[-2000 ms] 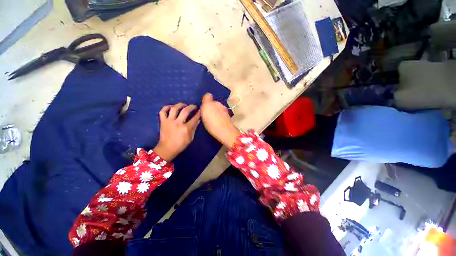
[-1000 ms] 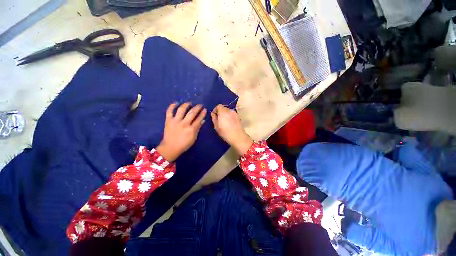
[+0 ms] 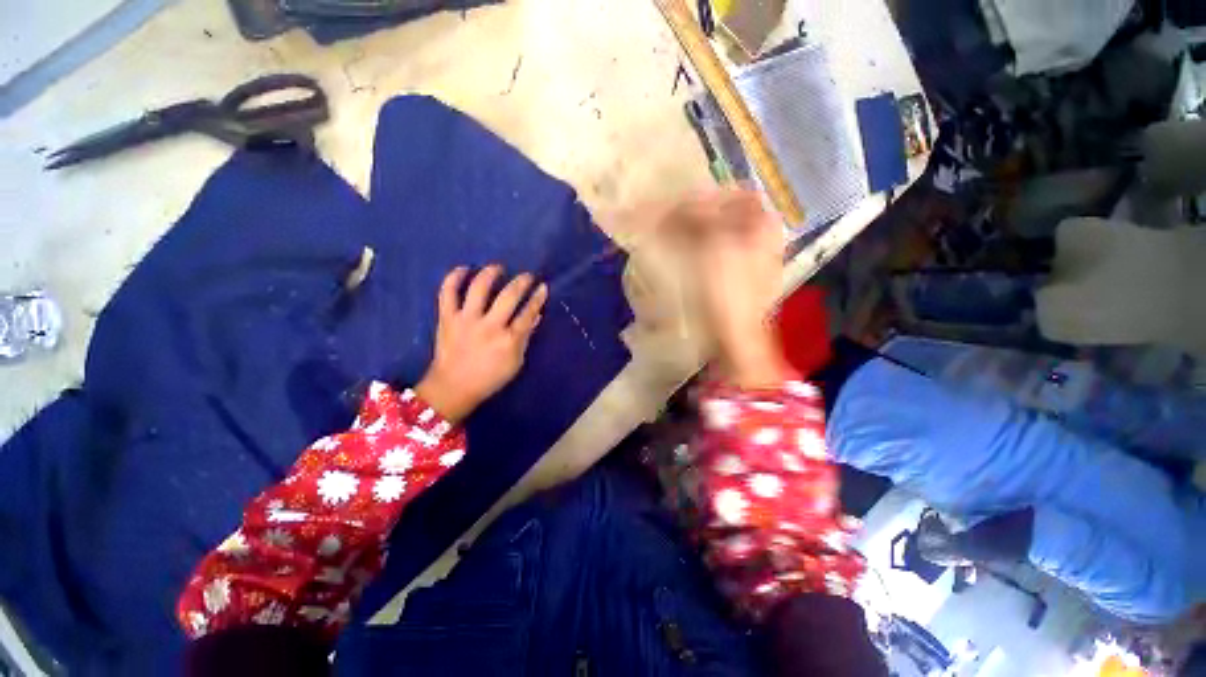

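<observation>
A navy cloth piece (image 3: 450, 199) lies spread on the pale table, with a short broken white line of stitches or chalk right of my left hand. My left hand (image 3: 483, 341) lies palm down on the cloth, fingers spread, pressing it flat. My right hand (image 3: 721, 258) is raised off the cloth to the right, near the table's edge, and strongly blurred. Whether it holds a needle or thread cannot be made out.
Black shears (image 3: 199, 122) lie at the upper left, touching the cloth. A wooden ruler (image 3: 741, 113) lies on a grey gridded pad (image 3: 813, 132) beyond my right hand. A clear object (image 3: 27, 324) is at far left. A person's light blue sleeve (image 3: 979, 463) is at right.
My right hand has moved up and right, away from the cloth, uncovering the broken white line. My left hand stays nearly still. The blue sleeve at right has shifted.
</observation>
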